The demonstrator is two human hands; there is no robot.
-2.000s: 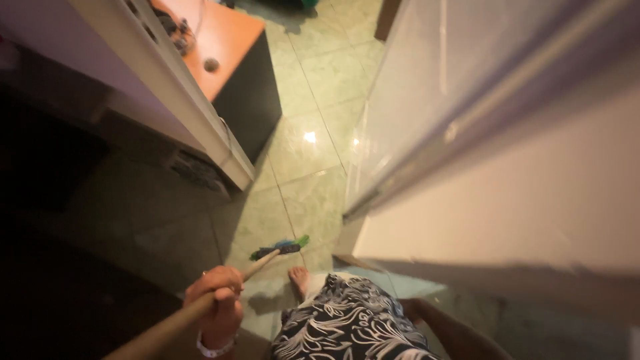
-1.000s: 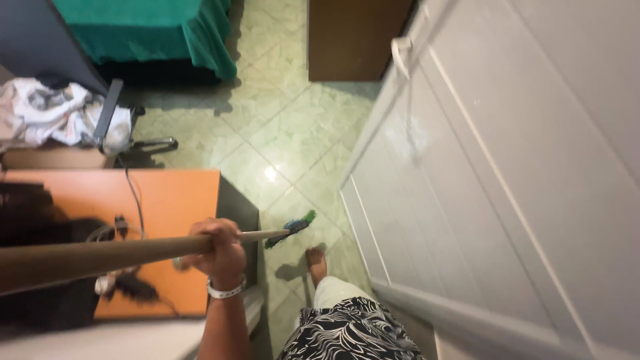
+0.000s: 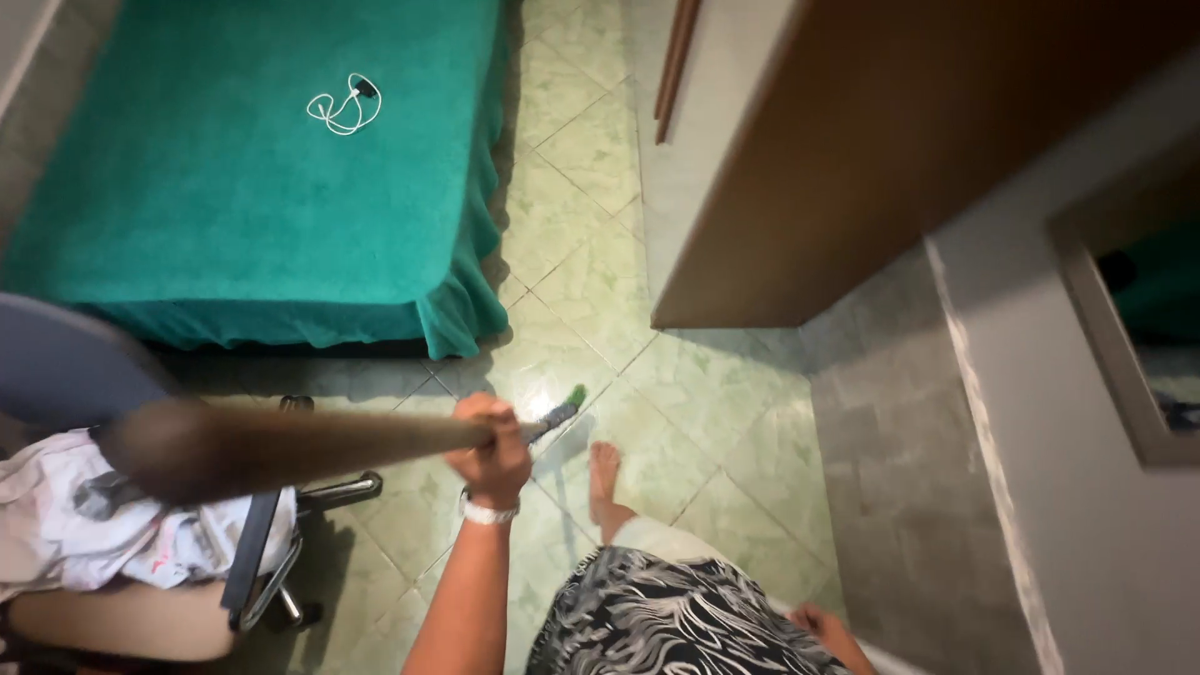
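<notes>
My left hand (image 3: pixel 489 452), with a white band at the wrist, is closed around the wooden handle of a broom (image 3: pixel 309 448). The near end of the handle reaches to the left, close to the camera and blurred. Beyond the hand, the broom's head (image 3: pixel 562 412), dark with a green end, is low over the tiled floor, near my bare foot; whether it touches the tiles I cannot tell. My right hand (image 3: pixel 817 621) hangs low beside my patterned clothing, partly hidden by it, and its fingers are hard to make out.
A bed with a green cover (image 3: pixel 281 206) fills the upper left, a white cable with a black plug (image 3: pixel 365 88) on it. An office chair (image 3: pixel 122 619) holding crumpled clothes (image 3: pixel 178 534) stands at left. A brown-sided wardrobe (image 3: pixel 797 187) and a framed mirror (image 3: pixel 1097 309) are at right.
The view has moved forward past the white door and the orange desk into the room. The left hand has kept its hold on the broom, and my right hand has come into view.
</notes>
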